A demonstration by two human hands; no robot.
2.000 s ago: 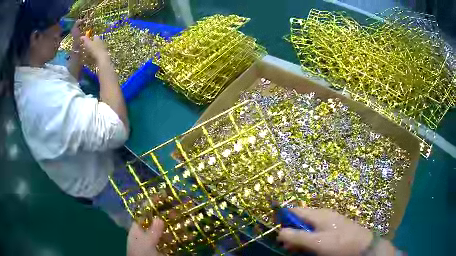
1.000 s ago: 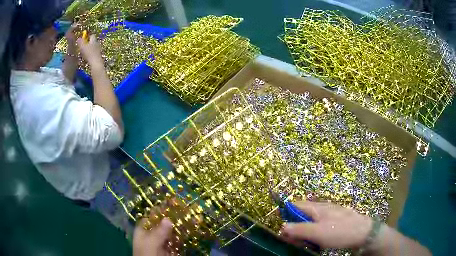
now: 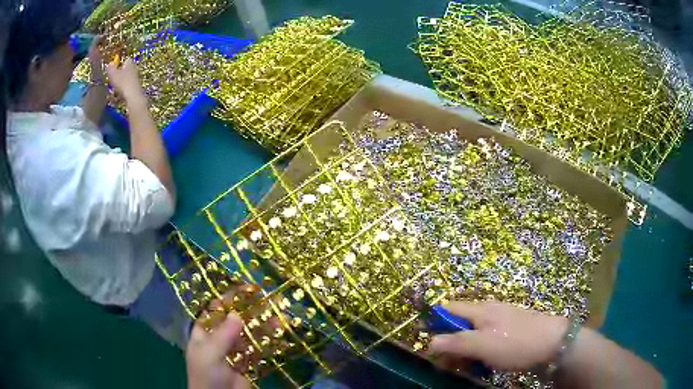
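Observation:
A gold sprue frame (image 3: 283, 258) with rows of small shiny plated parts is held tilted over the near left corner of a cardboard box (image 3: 608, 292). My left hand (image 3: 220, 342) grips the frame's lower left part; some fingers show behind its bars. My right hand (image 3: 501, 334) holds blue-handled side cutters (image 3: 450, 319) at the frame's right edge. The jaws are dark and blurred, so whether they touch a part cannot be told. Loose cut parts (image 3: 494, 220), gold and silver or purplish, cover the box bottom.
Stacked gold frames (image 3: 292, 80) lie beyond the box's left corner. Heaped frames (image 3: 555, 83) lie beyond its far side. At the left a person in a white shirt (image 3: 83, 205) works with orange-handled cutters (image 3: 116, 59) over a blue bin (image 3: 186, 121) of loose parts.
The frame has shifted and turned slightly, its top corner now further left. My left hand has moved slightly left. The surroundings have shifted a little left in the view.

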